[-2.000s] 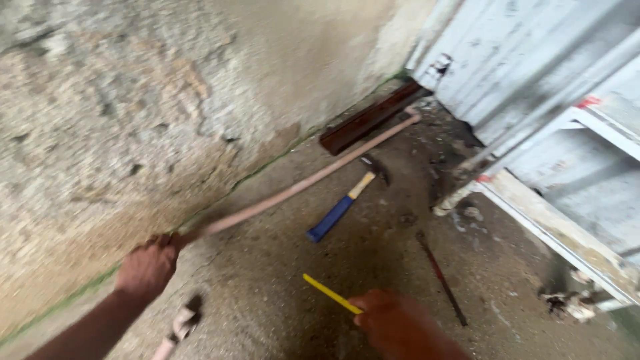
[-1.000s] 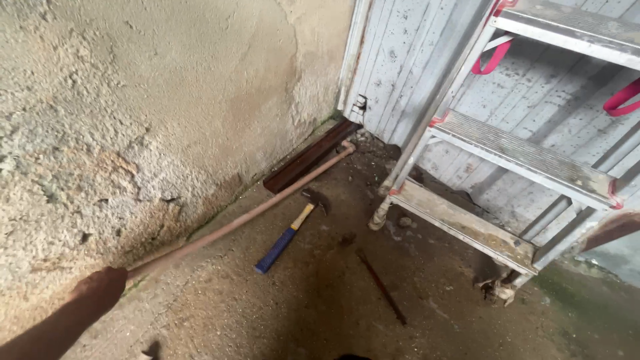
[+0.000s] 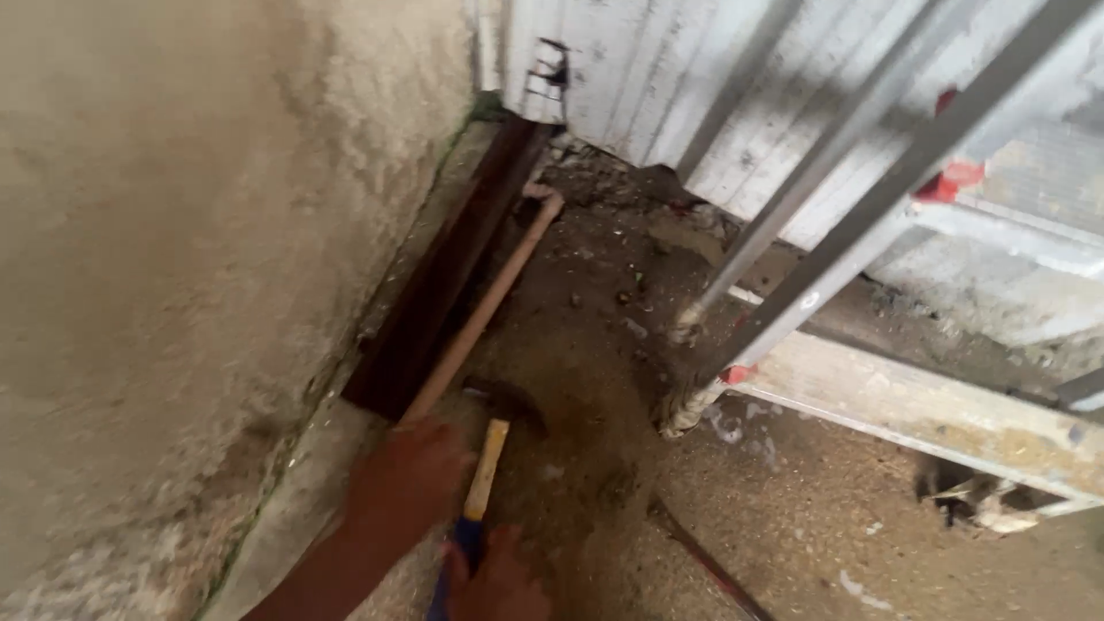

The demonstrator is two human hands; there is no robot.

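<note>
A long pinkish pipe [image 3: 487, 306] with a bent far end lies along a dark brown metal channel [image 3: 448, 276] at the foot of the wall. My left hand [image 3: 410, 470], blurred, closes round the pipe; my forearm hides its near part. Just to the right is a hammer [image 3: 487, 470] with a dark head, a pale wooden handle and a blue grip. My right hand [image 3: 498, 573] is at the bottom edge of the view, with thumb and fingers on either side of the blue grip. A thin rusty rod [image 3: 711, 561] lies on the floor farther right.
A rough plastered wall [image 3: 172, 259] rises at the left. White corrugated metal sheeting [image 3: 655, 86] stands behind. An aluminium stepladder [image 3: 914, 401] with cloth-wrapped feet and red fittings stands at the right. Soil and small debris [image 3: 604, 198] lie in the corner.
My left hand is now farther up the pipe, nearer its bent end. My right hand, holding a yellow strip two seconds ago, has come to the hammer's grip. The view has moved closer to the corner.
</note>
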